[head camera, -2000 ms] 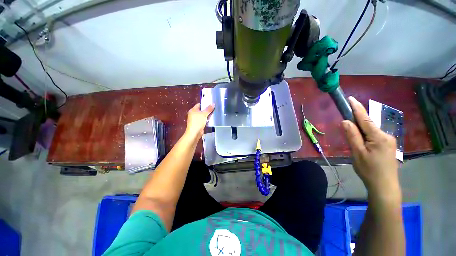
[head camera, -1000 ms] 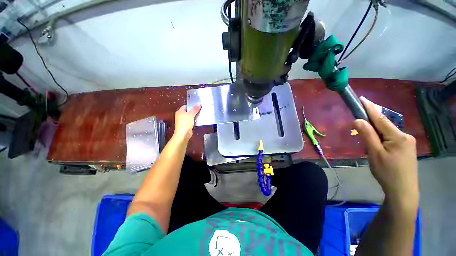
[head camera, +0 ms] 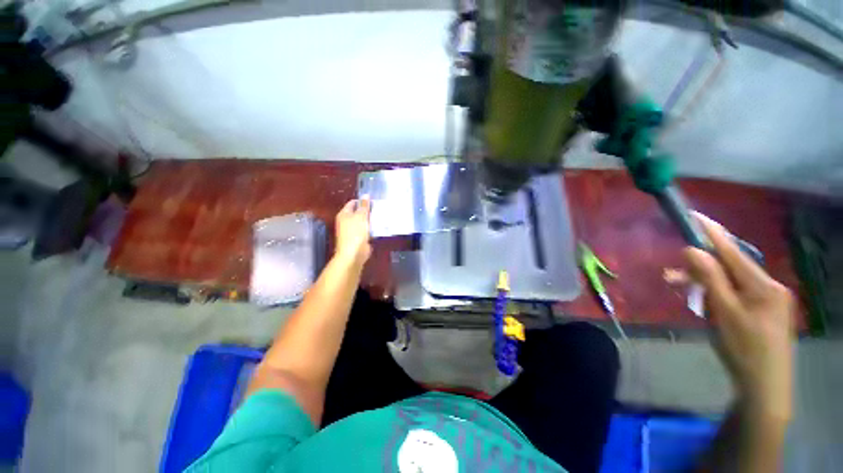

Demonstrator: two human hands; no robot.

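My left hand (head camera: 354, 228) holds the left edge of a thin silvery plate (head camera: 397, 203). The plate's right end lies over the slotted drill press table (head camera: 494, 263), under the olive-green drill head (head camera: 529, 115). The chuck (head camera: 499, 192) is blurred, and I cannot tell if the bit touches the plate. My right hand (head camera: 739, 282) is closed around the grey feed lever (head camera: 682, 217), which has a green cloth wrap (head camera: 642, 148) near its hub. The picture is blurred.
A stack of plates (head camera: 283, 259) lies on the red-brown bench (head camera: 194, 217) at left. A blue coolant hose (head camera: 506, 344) stands at the table's front. A green air gun (head camera: 595, 268) lies right of the table. Blue bins (head camera: 196, 397) stand on the floor on both sides.
Over the two seconds, the plate and my left hand have shifted left relative to the drill press table. The whole view has shifted and blurred. My right hand stays on the lever.
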